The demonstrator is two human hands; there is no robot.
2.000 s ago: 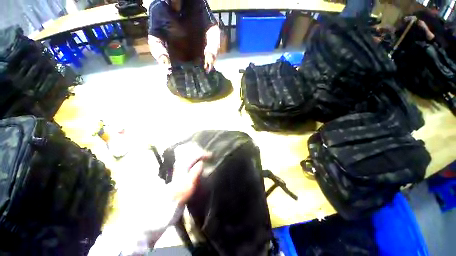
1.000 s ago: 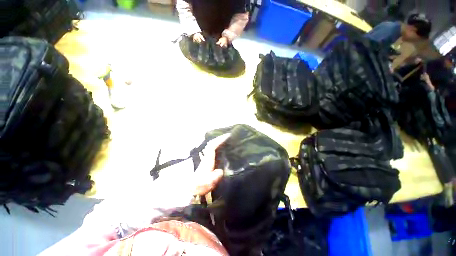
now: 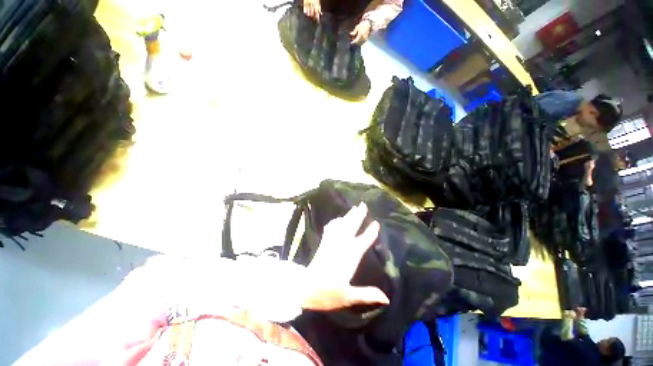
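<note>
A camouflage backpack (image 3: 422, 264) stands at the table's near edge in front of me, its mottled green-black face towards the right. My left hand (image 3: 344, 264) reaches in from the lower left and lies on the backpack with fingers spread and thumb apart. It is overexposed, so the finger detail is weak. A thin black strap (image 3: 228, 221) loops out on the bag's left side over the bright tabletop. The bag's lower part is dark and partly hidden by my forearm. My right hand does not show.
The pale table (image 3: 215, 143) has a dark bag stack (image 3: 57, 114) at left and more backpacks (image 3: 487, 150) at right. A small white bottle-like object (image 3: 157, 75) lies upper left. Across the table a person's hands touch a backpack (image 3: 326, 53). A blue bin (image 3: 426, 350) is below.
The view has turned and tilted right. The backpack sits further right in the picture, showing more of its mottled face. My left hand has moved right with it, fingers more spread.
</note>
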